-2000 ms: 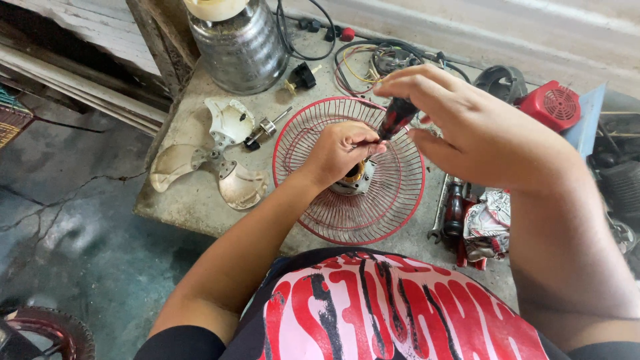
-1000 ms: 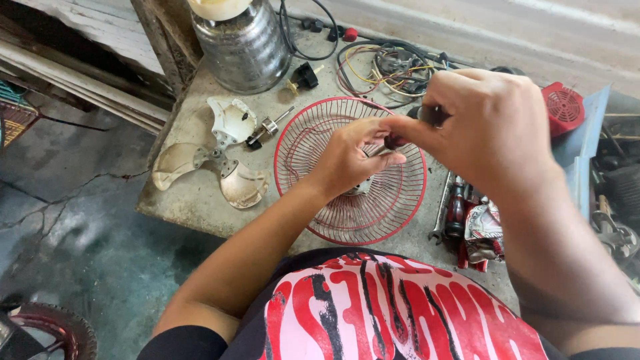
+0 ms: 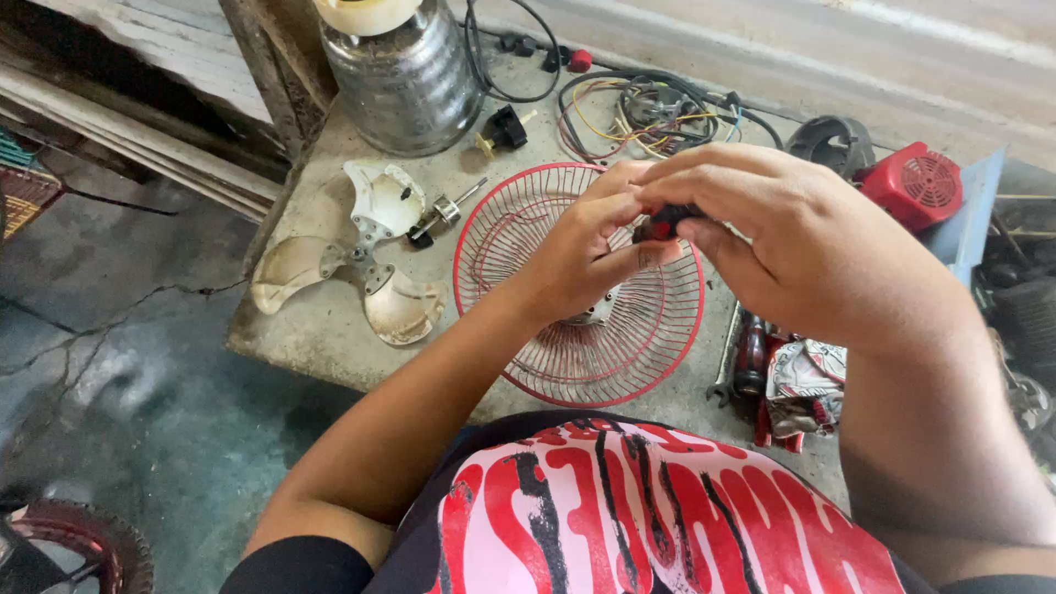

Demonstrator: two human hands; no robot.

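Note:
My right hand [image 3: 767,231] grips the dark red and black handle of a tool [image 3: 667,221], which looks like a screwdriver, above a red wire fan grille [image 3: 577,379]. My left hand [image 3: 594,239] is bent round the same handle's lower part, its fingers touching those of the right. The tool's tip is hidden. A metal plate [image 3: 598,312] shows at the grille's centre, partly under my left hand. Left of the grille lie a dirty white three-blade fan blade [image 3: 318,262] and a small motor rotor with a metal shaft [image 3: 445,211].
A large glass jar [image 3: 400,82] stands at the concrete table's [image 3: 305,351] back left. Coiled wires [image 3: 615,111], a black knob-like part [image 3: 505,128] and a red vented motor cover [image 3: 916,186] lie behind. On the right are a wrench [image 3: 728,359], another dark red handle [image 3: 751,355] and crumpled packaging [image 3: 804,375].
Two seconds ago the tool's handle stood upright over the grille's centre with my right palm open above it. Since then my right hand has closed round it, and both hands cover it more.

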